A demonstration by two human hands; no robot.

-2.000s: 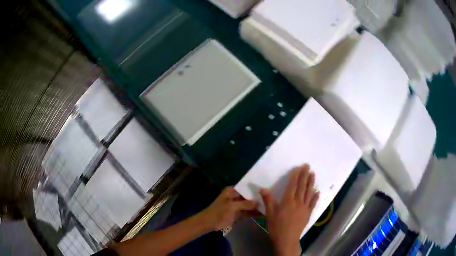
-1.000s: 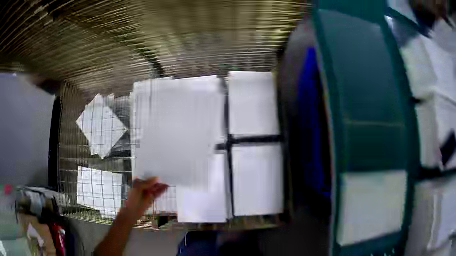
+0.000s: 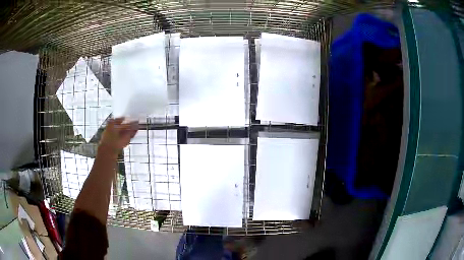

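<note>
My left hand [image 3: 119,133] reaches in from the lower left, with its fingers at the lower edge of a white pack [image 3: 140,76]. The pack lies over the back-left part of the wire-mesh rack [image 3: 213,231], overlapping other white sheets. The fingertips are partly hidden at its edge. I cannot tell whether the pack touches what is under it. A small, blurred brownish shape shows at the bottom edge beside blue clothing; I cannot tell whether it is my right hand.
Piles of white packs [image 3: 211,81] stand in rows in the rack, some behind mesh. One pack [image 3: 84,99] at the left lies turned askew. A blue crate [image 3: 348,106] with dark contents stands right of the rack. The green worktable [image 3: 432,117] with a pale sheet [image 3: 414,236] is at far right.
The view has swung from the worktable to the rack. My left hand has carried the white pack from over the middle piles to the back left. My right hand has left the pack.
</note>
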